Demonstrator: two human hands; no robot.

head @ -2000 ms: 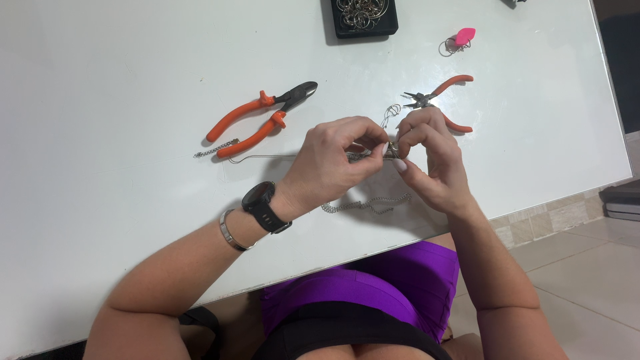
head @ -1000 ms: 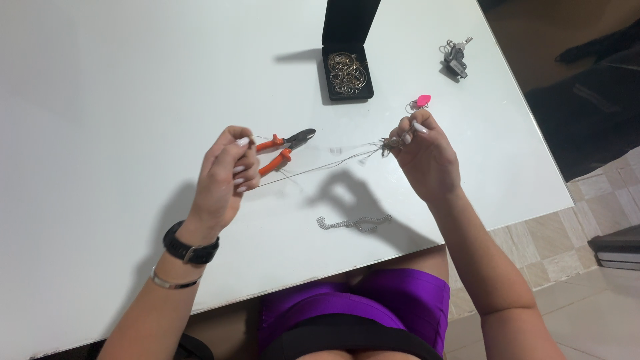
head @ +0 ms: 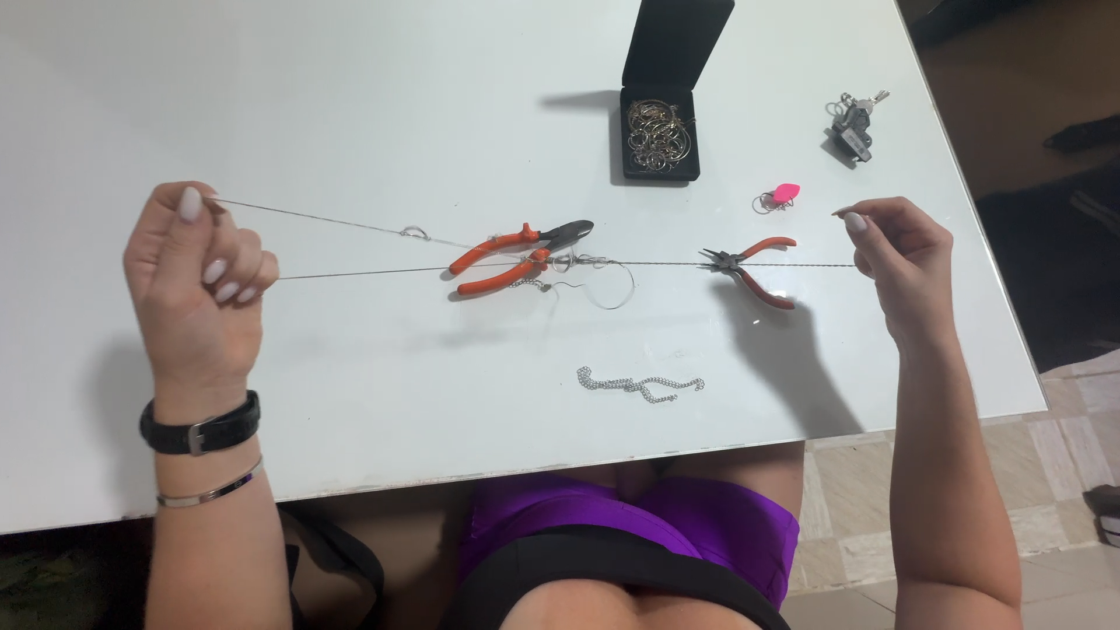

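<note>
Thin metal wire (head: 350,273) stretches above the white table between my two hands. My left hand (head: 197,271), at the left, grips two strands that spread apart; a small ring (head: 415,233) hangs on the upper one. My right hand (head: 901,254) pinches the far end, where the strand looks twisted. Midway along it is a cluster of small rings and looped wire (head: 573,262). Orange-handled cutting pliers (head: 499,269) lie beneath the strands near the cluster. Small orange-handled needle-nose pliers (head: 752,269) lie under the wire near my right hand.
An open black box (head: 661,171) holds many metal rings. A pink object with rings (head: 783,194) and a bunch of keys (head: 853,129) lie at the right. A fine metal chain (head: 634,383) rests near the table's front edge (head: 542,469).
My hands were close together two seconds ago and have moved far apart, drawing the wire out between them. The view has shifted.
</note>
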